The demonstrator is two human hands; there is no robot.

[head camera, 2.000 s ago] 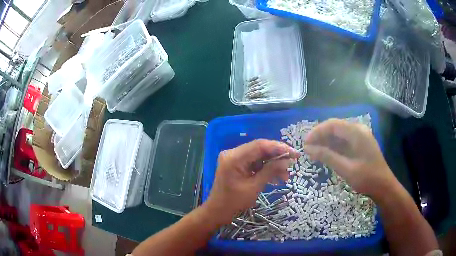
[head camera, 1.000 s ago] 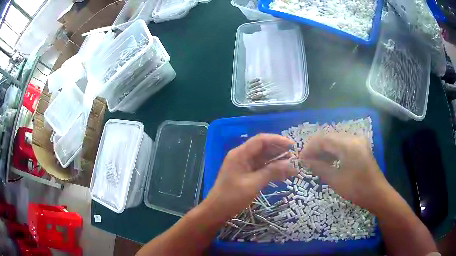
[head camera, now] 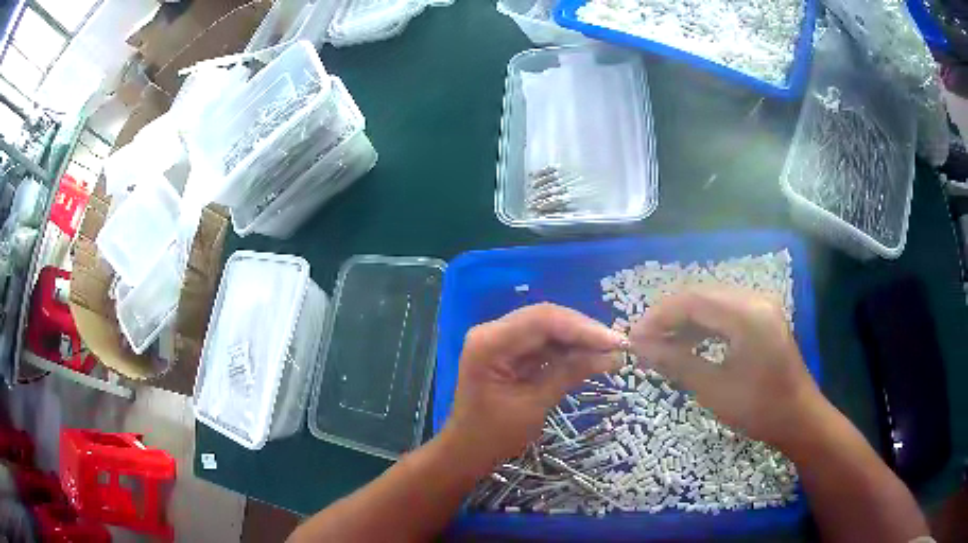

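A blue tray (head camera: 510,270) lies nearest me. Thin metal pins (head camera: 552,467) are heaped at its lower left, and small white sleeves (head camera: 701,445) fill its right side. My left hand (head camera: 531,371) is above the tray, thumb and forefinger pinched; a pin barely shows at the fingertips. My right hand (head camera: 716,355) meets it fingertip to fingertip, with several white sleeves in its curled palm. What the touching fingertips hold is mostly hidden. Behind the tray, an open clear box (head camera: 578,95) holds a white liner with a small bundle of pins at its lower left.
A clear lid (head camera: 377,355) and a closed whitish box (head camera: 253,350) lie left of the tray. Stacked boxes (head camera: 287,138) and a carton (head camera: 202,286) stand farther left. A tub of metal parts (head camera: 849,159), a second blue tray (head camera: 690,53) and a black oblong (head camera: 902,371) are right.
The left fingers have closed in, and the pin that showed between them is now mostly hidden. The hands stay fingertip to fingertip. White sleeves show more clearly in the right palm.
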